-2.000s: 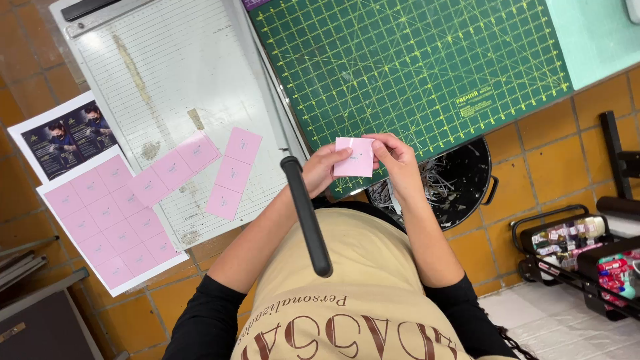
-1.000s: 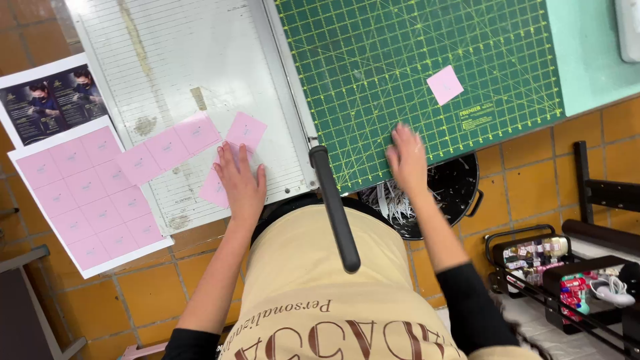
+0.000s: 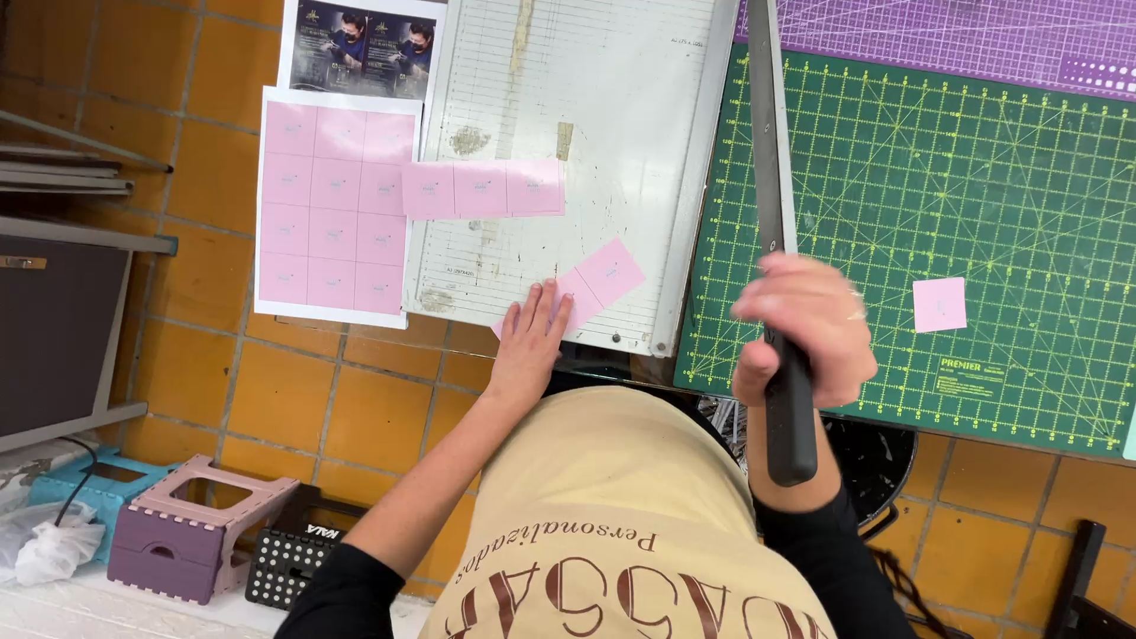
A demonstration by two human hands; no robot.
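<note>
My left hand point(image 3: 532, 342) rests with its fingers on a pink printed card strip point(image 3: 611, 273), which lies slanted near the lower edge of the guillotine paper cutter's white base point(image 3: 621, 115). My right hand point(image 3: 808, 333) is around the black handle point(image 3: 790, 426) of the cutter; its blade arm point(image 3: 767, 133) stands raised off the base's right edge. One cut pink square point(image 3: 939, 304) lies on the green cutting mat point(image 3: 852, 195). Another pink strip point(image 3: 482, 188) lies across the left edge of the base, overlapping a pink printed sheet point(image 3: 334, 209).
A dark printed sheet point(image 3: 364, 44) lies above the pink sheet. Behind the green mat is a purple mat point(image 3: 932, 35). A black bin point(image 3: 874, 461) with paper strips stands below the table. Folding stools point(image 3: 169, 550) stand at lower left, on the floor side.
The pink square went from both hands onto the green mat. My left hand moved to the strip and stays on it. My right hand has taken the cutter handle, and the blade arm has swung up.
</note>
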